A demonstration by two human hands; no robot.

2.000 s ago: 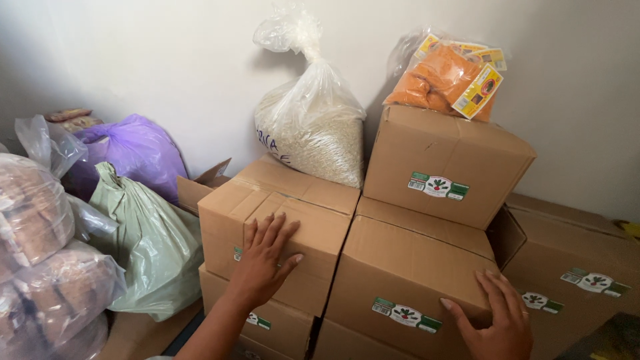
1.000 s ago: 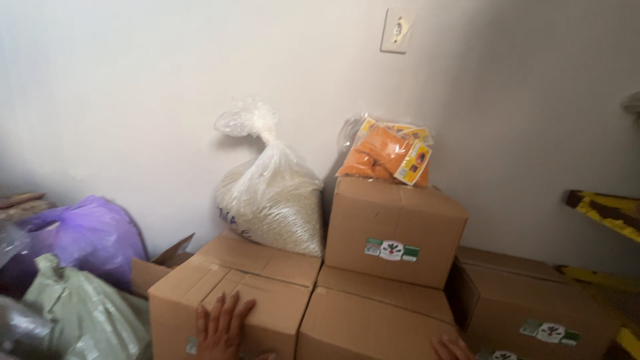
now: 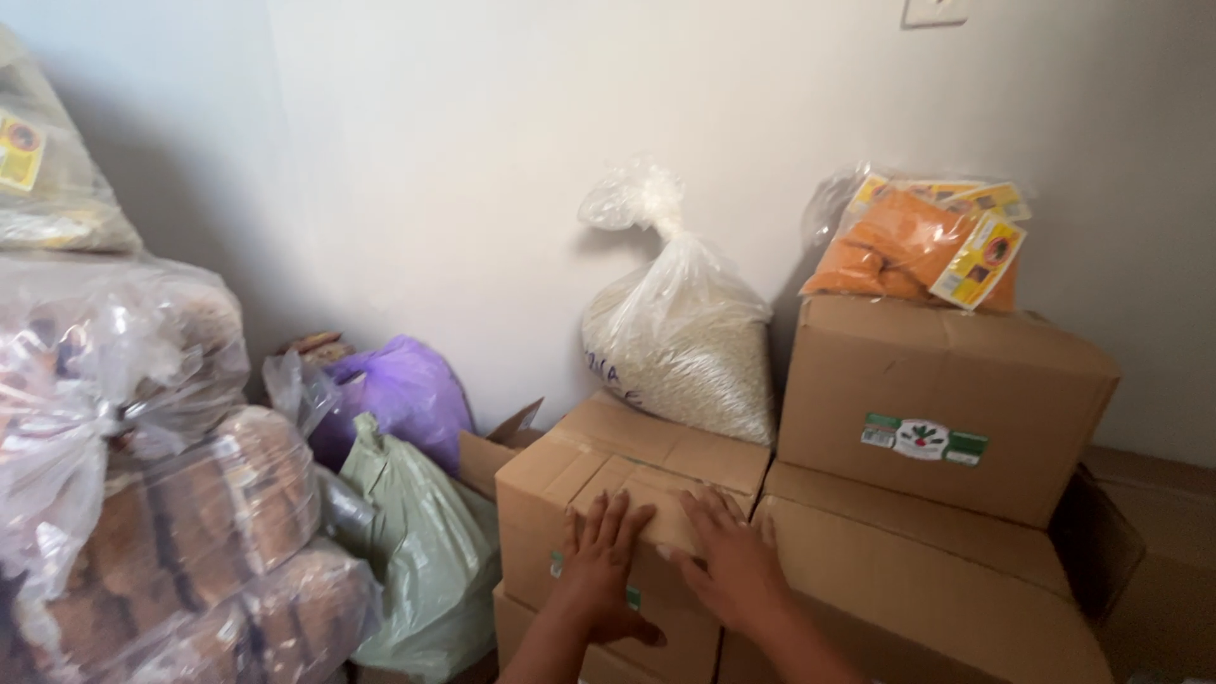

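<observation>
My left hand (image 3: 608, 565) rests with spread fingers at the front top edge of a closed cardboard box (image 3: 532, 484). Beside it, my right hand (image 3: 727, 556) lies on the same box near its right edge, fingers apart. Neither hand grips anything. A knotted clear plastic bag of pale grain (image 3: 693, 351), with blue handwriting, stands at the back of that box against the wall. To the right is another cardboard box (image 3: 902, 570), which bears a smaller labelled carton (image 3: 950, 380). A clear bag of orange packets (image 3: 902, 242) with yellow labels lies on top of the carton.
At the left, clear plastic bags of brown packaged goods (image 3: 190, 532) are piled up. A green plastic bag (image 3: 427, 560) and a purple bag (image 3: 408, 399) stand between them and the boxes. An open-flapped box (image 3: 1097, 541) is at the right. Behind is a white wall (image 3: 427, 171).
My right hand has moved left, from the right-hand box to the left-hand box beside my left hand. The view has swung left and shows more of the bagged pile.
</observation>
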